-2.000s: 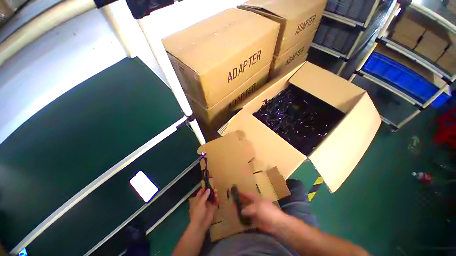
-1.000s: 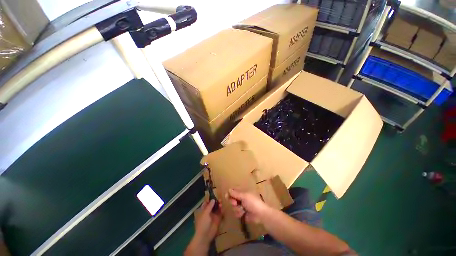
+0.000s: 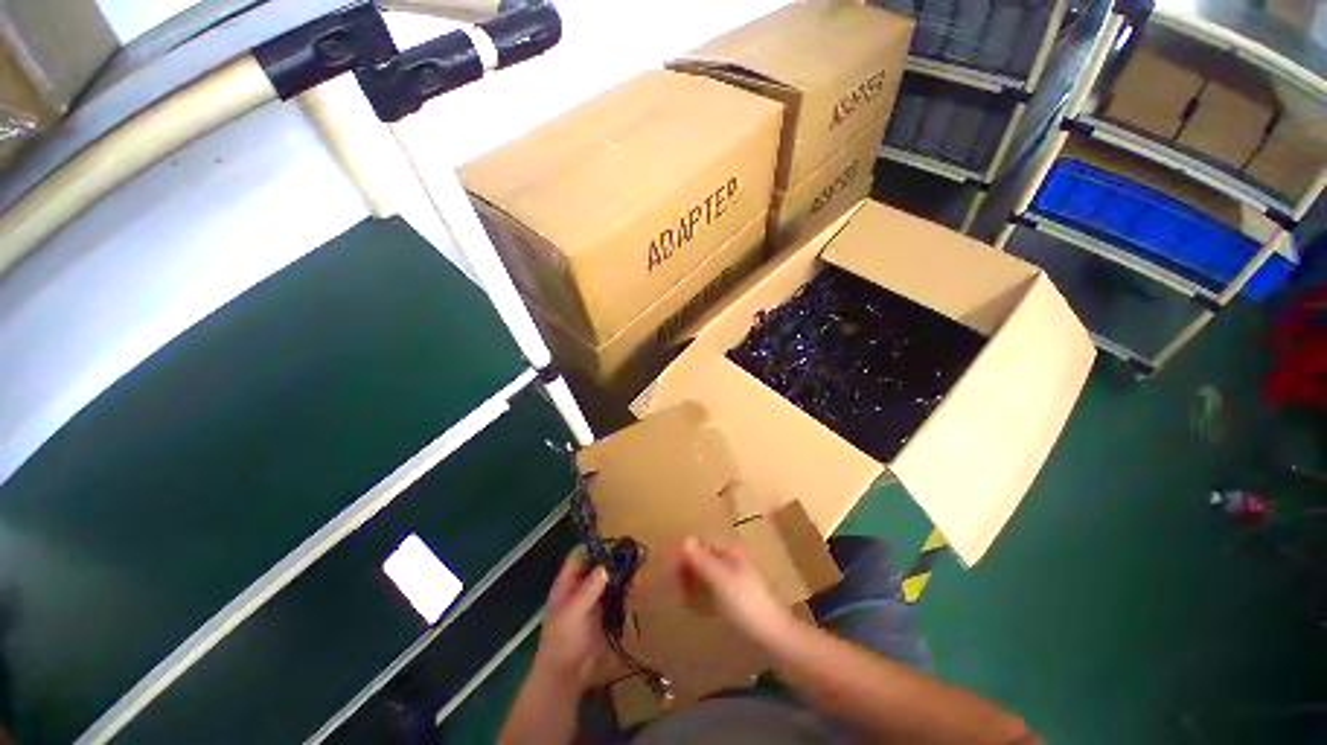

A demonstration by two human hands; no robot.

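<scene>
My left hand (image 3: 576,600) holds a black corded adapter bundle (image 3: 617,565) over the left edge of a notched cardboard piece (image 3: 662,480) on my lap. One cord runs up past the cardboard's top left corner, and another hangs down to a shiny plug tip (image 3: 662,684) near the lower edge. My right hand (image 3: 713,579) is over the middle of the cardboard, with its fingers bent and slightly blurred; whether it holds anything cannot be told. An open carton (image 3: 990,437) beyond the cardboard holds a heap of black glinting adapters (image 3: 859,357).
Closed cartons (image 3: 626,189) printed "ADAPTER" stand behind the open one. A green-topped workbench (image 3: 277,393) with a pale pipe frame and a white card (image 3: 422,579) is at left. Racks with a blue bin (image 3: 1150,226) stand at upper right. A bottle (image 3: 1240,504) lies on the green floor.
The black bundle at my left hand now looks looser and wider, with a cord hanging down over the cardboard. The dark piece under my right hand two seconds ago no longer shows there.
</scene>
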